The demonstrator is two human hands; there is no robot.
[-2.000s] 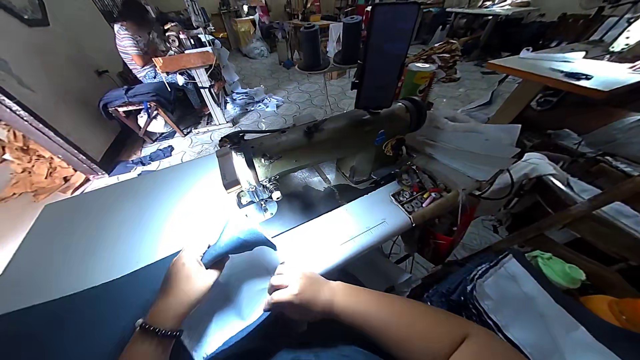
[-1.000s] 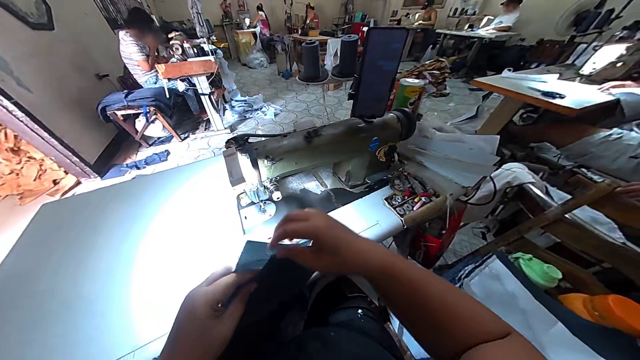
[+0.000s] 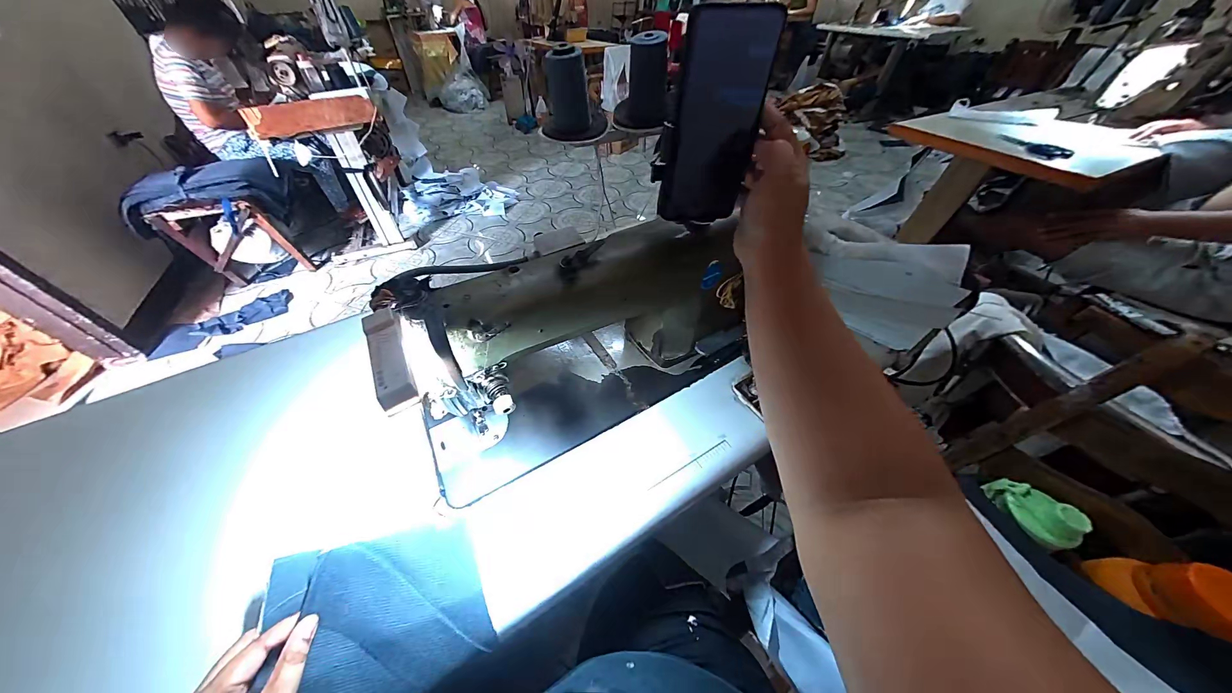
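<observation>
My left hand rests at the lower left on a piece of dark blue fabric, its fingers pinching the folded edge. The fabric lies on the white sewing table. My right hand is raised at the right edge of a dark phone, which stands above the far end of the sewing machine; its fingers are partly hidden behind the phone. The lit needle and presser area of the machine is in front of the fabric, apart from it.
Two dark thread cones stand behind the machine. A person sits at another machine at upper left. Another table holds scissors, with a person's arms beside it. A green cloth and an orange object lie at lower right.
My right hand has left the fabric near the table's front edge and moved up and away to the phone. The fabric, bunched in my hands a second ago, now lies flatter under my left hand.
</observation>
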